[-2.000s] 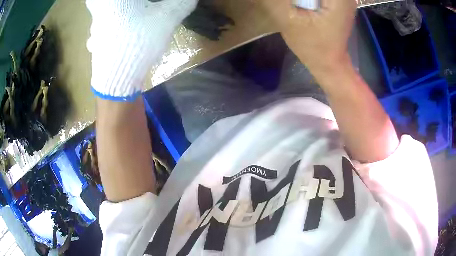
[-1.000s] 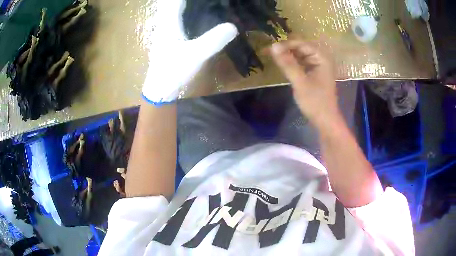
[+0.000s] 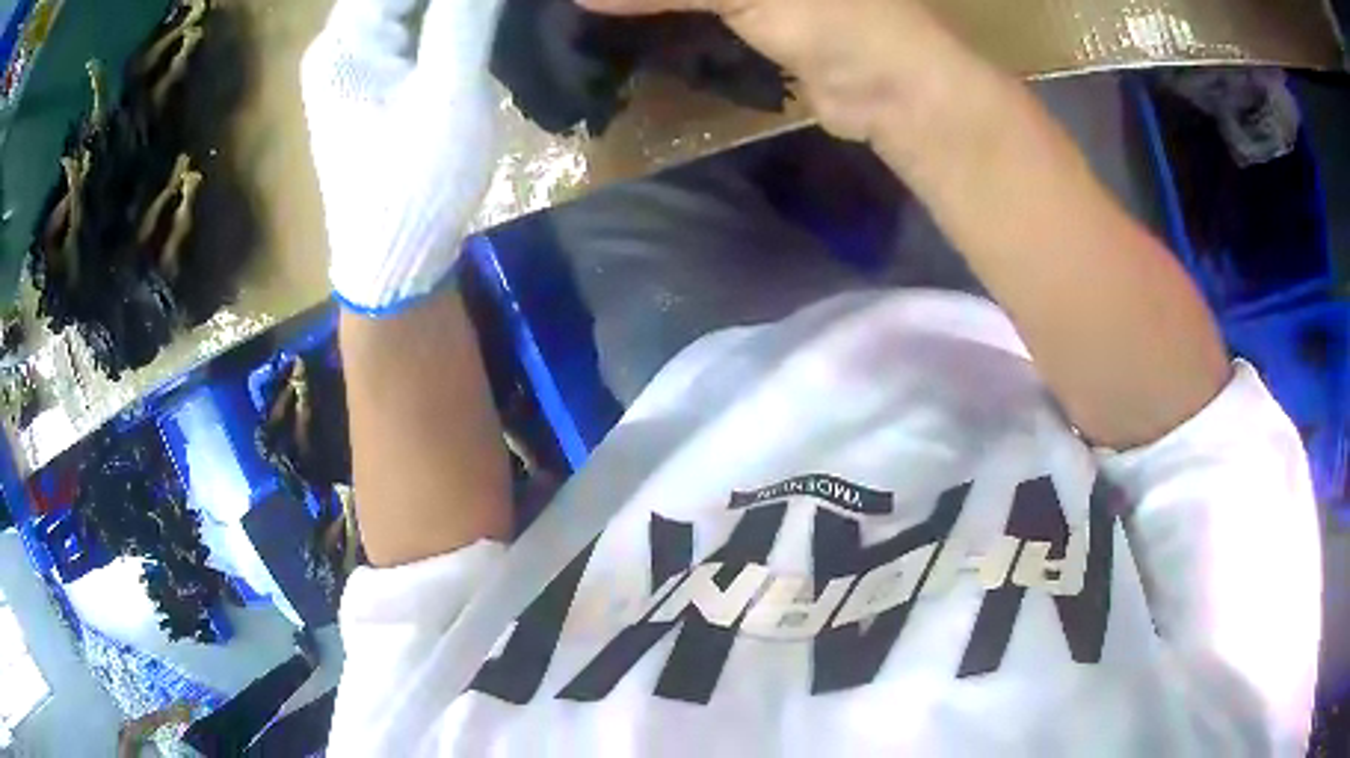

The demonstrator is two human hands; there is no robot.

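A black feathered piece (image 3: 652, 67) lies on the tan tabletop (image 3: 962, 37) at the top edge, partly cut off. My left hand (image 3: 400, 156), in a white knit glove with a blue cuff, is at its left side. The fingers of my left hand run out of the top of the picture, so their grip is hidden. My bare right hand (image 3: 822, 45) reaches left over the top of the black piece. Its fingertips are at the top edge and cut off, so I cannot tell whether they hold anything.
Several black pieces with tan stick-like parts (image 3: 178, 222) are clustered at the table's left end. Blue crates stand below the table at left (image 3: 533, 348) and right (image 3: 1288, 304). Crumpled clear plastic (image 3: 1256, 119) is at the right crate. A green strip (image 3: 33, 148) is at far left.
My right hand has moved left and up over the black piece. The view has shifted, so both hands sit at the top edge and the white bottle is out of view.
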